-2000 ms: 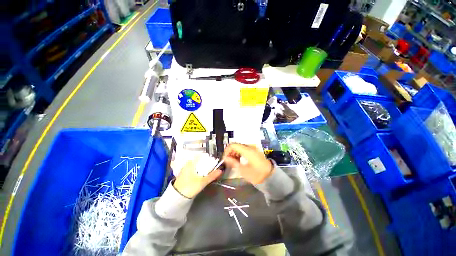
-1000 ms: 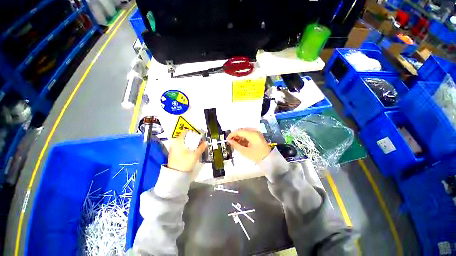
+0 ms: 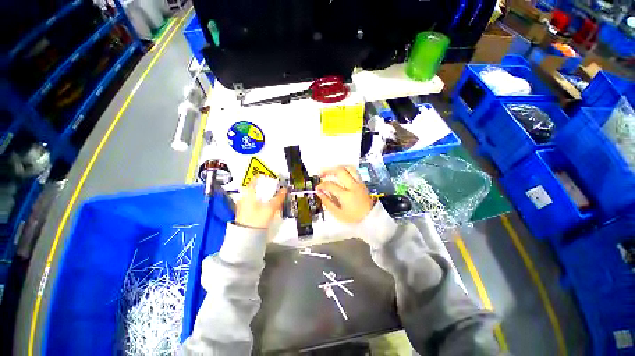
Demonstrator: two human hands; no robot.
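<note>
A thin white piece (image 3: 303, 192) lies across the dark applicator head (image 3: 298, 170) on the white machine body. My left hand (image 3: 260, 203) is at the left of the head and holds a bunch of white pieces (image 3: 264, 188). My right hand (image 3: 346, 195) is at the right of the head, its fingertips closed at the right end of the white piece. Several white pieces (image 3: 335, 284) lie scattered on the grey metal tray (image 3: 292, 306) in front. Fine contact at the fingertips is small and blurred.
A blue bin (image 3: 97, 236) with loose white pieces stands at left. Red-handled scissors (image 3: 328, 89) and a green roll (image 3: 427, 55) lie behind. A clear bag (image 3: 456, 191) and a small blue tray (image 3: 435, 147) are at right, with stacked blue bins (image 3: 536, 188) beyond.
Since two seconds ago, my hands have parted and moved up to either side of the head, with a white piece across it. Over the last second, they have shifted only slightly.
</note>
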